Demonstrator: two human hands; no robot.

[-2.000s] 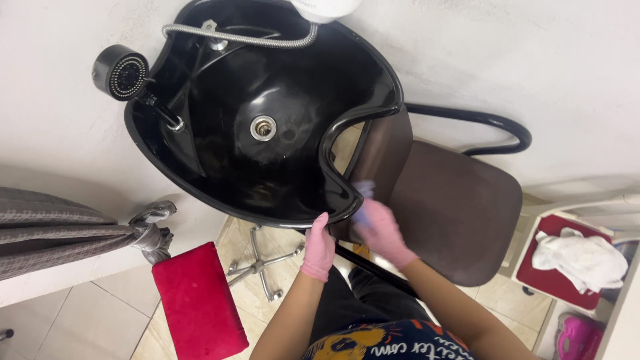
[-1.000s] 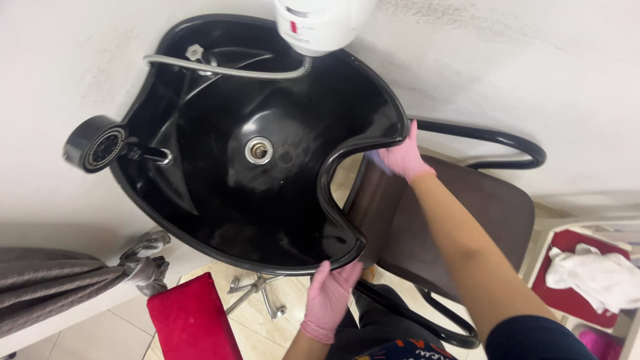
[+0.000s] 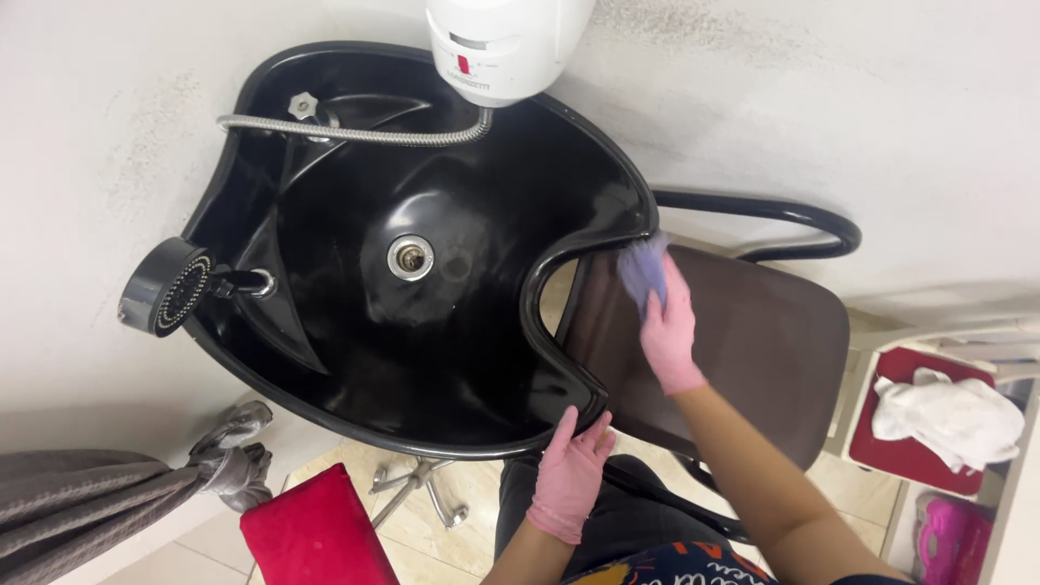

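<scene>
A black salon shampoo basin (image 3: 455, 195) with a round metal drain (image 3: 410, 257) fills the middle of the head view. My right hand (image 3: 669, 329), in a pink glove, holds a blurred bluish-purple cloth (image 3: 644, 270) against the outer edge of the basin's upper lip, beside the neck cutout. My left hand (image 3: 569, 479), in a matching glove, rests with its fingertips at the rim of the lower lip and holds no object. Behind the right hand is the brown seat (image 3: 756, 341) of a chair.
A black shower head (image 3: 175, 286) stands at the basin's left. Above hangs a white water heater (image 3: 512, 49) with a metal hose (image 3: 382, 136). A red cushion (image 3: 317, 528) and a knotted grey curtain (image 3: 236, 455) lie lower left; a white towel (image 3: 946, 418) is on a red-topped trolley at right.
My right hand has moved from the lower lip up to the upper lip with the cloth. My left hand stays at the lower lip. The view has shifted, showing more of the heater.
</scene>
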